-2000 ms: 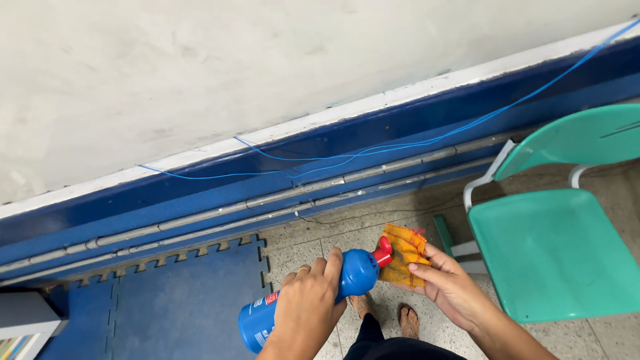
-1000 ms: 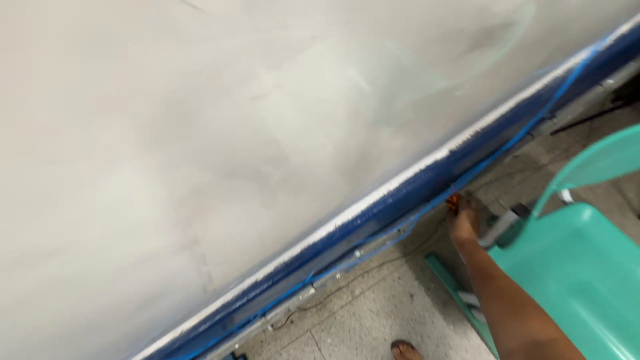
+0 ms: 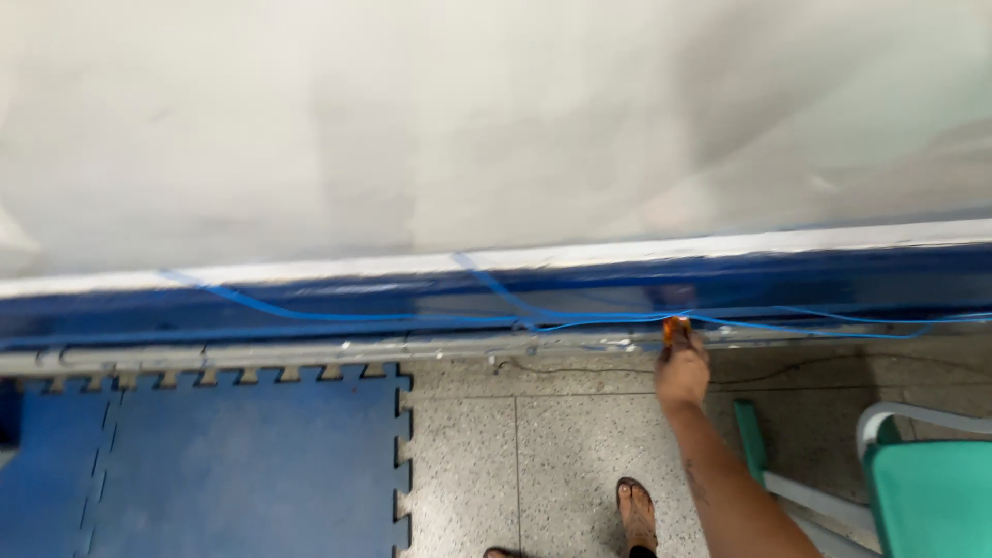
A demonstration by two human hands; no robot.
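My right hand [image 3: 682, 372] is stretched out to the wall, closed on an orange cloth [image 3: 676, 332]. The cloth meets the blue cables [image 3: 589, 317] where they run together along the dark blue band [image 3: 356, 298] of the wall. Grey conduits [image 3: 263, 352] pass just below, close to the hand. Nothing of my left hand shows, nor does the blue bottle with the red top.
A green chair [image 3: 930, 496] with a pale metal frame stands at the lower right. Blue interlocking foam mats [image 3: 248, 465] cover the floor at left. A thin dark cable [image 3: 589, 370] lies along the speckled floor [image 3: 465, 457].
Two seconds ago both hands were together, the left on the blue bottle, the right with the cloth. The right hand has since reached out to the cables; left hand and bottle have left the view.
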